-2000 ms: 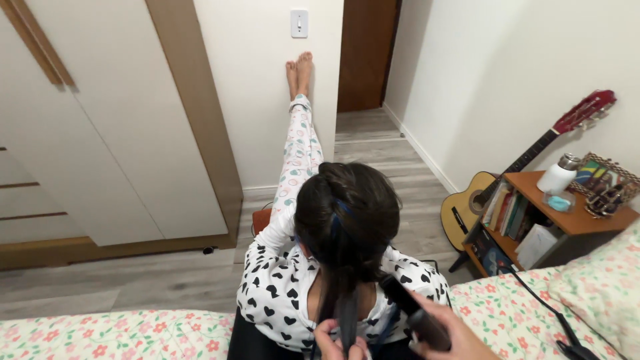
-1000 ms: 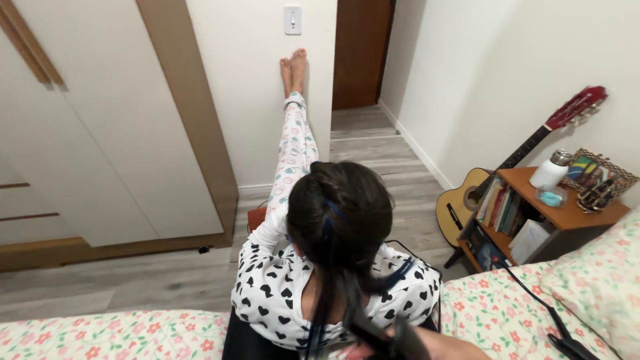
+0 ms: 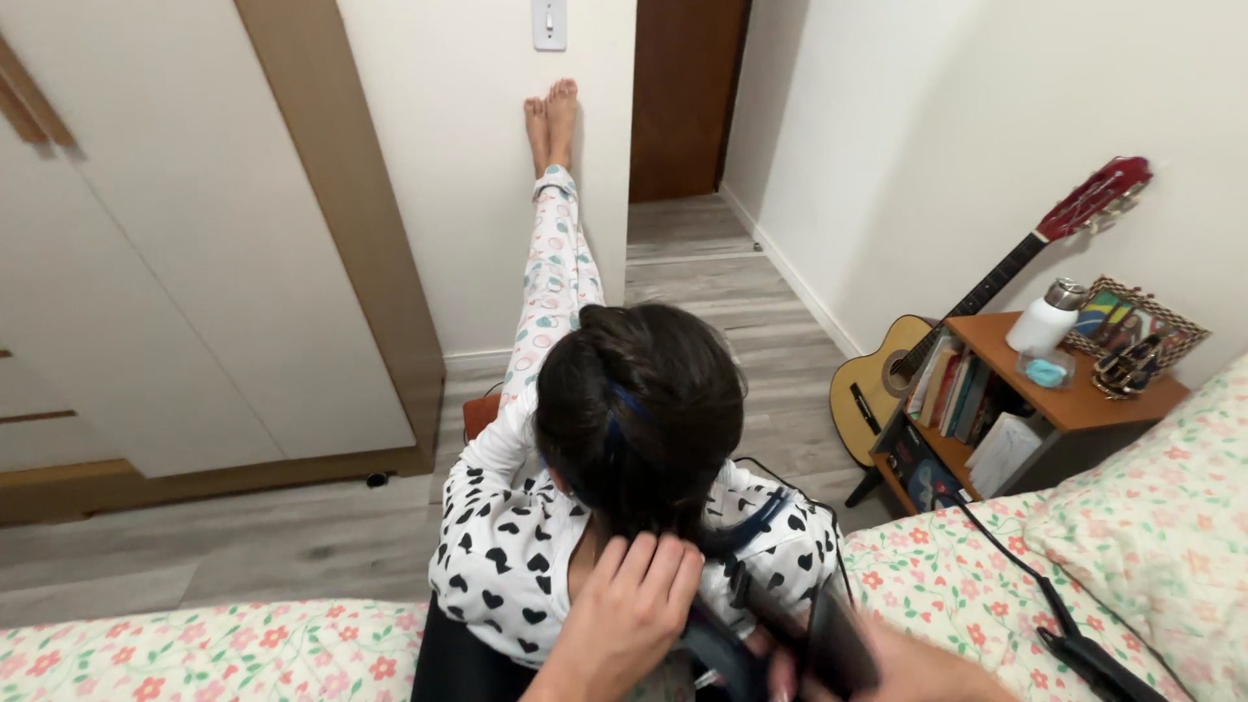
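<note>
A person with dark hair (image 3: 639, 409), partly gathered up and with blue strands, sits with their back to me in a white top with black hearts (image 3: 502, 561). My left hand (image 3: 639, 604) lies at the nape with its fingers curled against the hair; whether it grips a strand is hidden. Just to its right, my right hand (image 3: 858, 653), blurred, holds a dark hair straightener (image 3: 824, 639) whose two arms stand apart near the person's right shoulder. A lock with blue ends (image 3: 751, 522) lies over that shoulder.
Floral bedding (image 3: 931, 561) spreads on both sides, with a corded black appliance (image 3: 1097, 663) at the right. A wooden shelf (image 3: 1082, 400) holds books and a white bottle (image 3: 1048, 317). A guitar (image 3: 882, 380) leans beside it. A wardrobe (image 3: 195, 244) stands at left.
My left hand, low at the hair two seconds ago and not clearly seen one second ago, is now up at the nape. The blue-ended lock now lies across the right shoulder.
</note>
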